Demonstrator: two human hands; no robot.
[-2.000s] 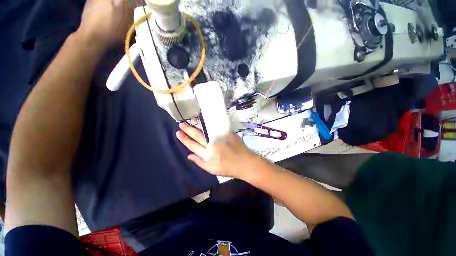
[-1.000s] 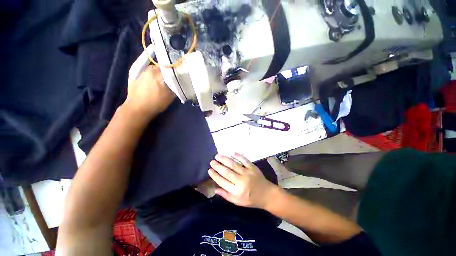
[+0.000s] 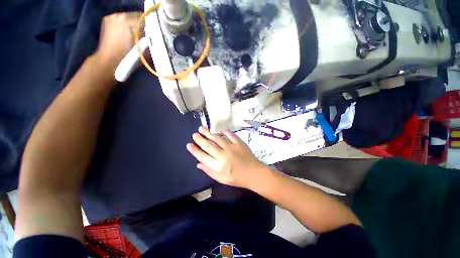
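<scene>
A dark garment panel (image 3: 146, 146) lies over the left of the machine table and hangs off its front edge. The cream-white sewing machine (image 3: 267, 45) stands above its right edge; the needle area is hidden behind the white cover (image 3: 215, 98). My left hand (image 3: 118, 38) is on the cloth behind the left end of the machine head; its fingers are partly hidden by the head. My right hand (image 3: 227, 158) lies flat on the right edge of the panel, just in front of the cover, fingers spread and pointing left.
Thread snips (image 3: 270, 131) and a blue item (image 3: 326, 127) lie on the machine bed right of my right hand. A white lever (image 3: 130, 61) and a yellow-orange ring (image 3: 174, 76) are at the head's left end. Red crates (image 3: 108, 237) stand below. A person's green clothing (image 3: 408, 201) is at the right.
My left hand has moved away from me, behind the machine head. My right hand has moved up and slightly left, close to the needle area. The panel has shifted beneath them.
</scene>
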